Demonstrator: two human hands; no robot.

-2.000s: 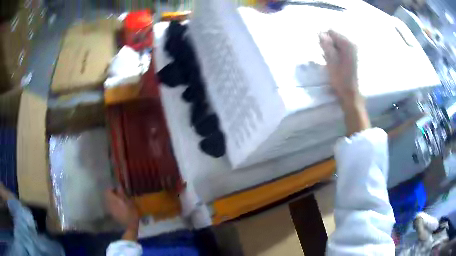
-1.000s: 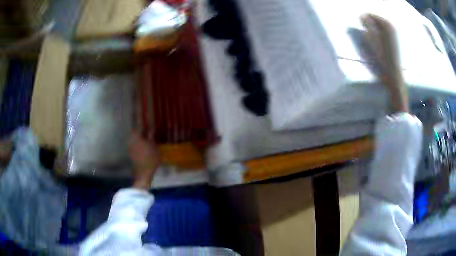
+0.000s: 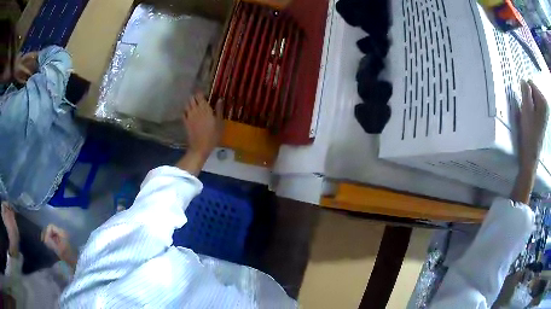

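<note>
The white slotted tunnel housing (image 3: 429, 78) stands at the upper right, with black knobs (image 3: 371, 84) along its left side. My right hand (image 3: 531, 121) lies on the housing's right part, fingers extended, holding nothing that I can see. The dark red ribbed roller conveyor (image 3: 260, 66) is at the top centre. My left hand (image 3: 202, 124) is at the near left corner of the conveyor, beside its orange end strip (image 3: 248, 139). Its fingers are slightly apart and nothing shows in it.
A carton lined with milky plastic sheeting (image 3: 160, 66) stands left of the conveyor. A blue perforated plastic basket or stool (image 3: 214, 217) is below it. A brown carton with a dark stripe (image 3: 338, 259) is under the housing. Other people's arms and clothing (image 3: 36, 133) are at the left.
The view has shifted left, so the conveyor and housing sit further right and higher. My left hand has stayed at the conveyor's near left corner. My right hand has moved to the housing's right part.
</note>
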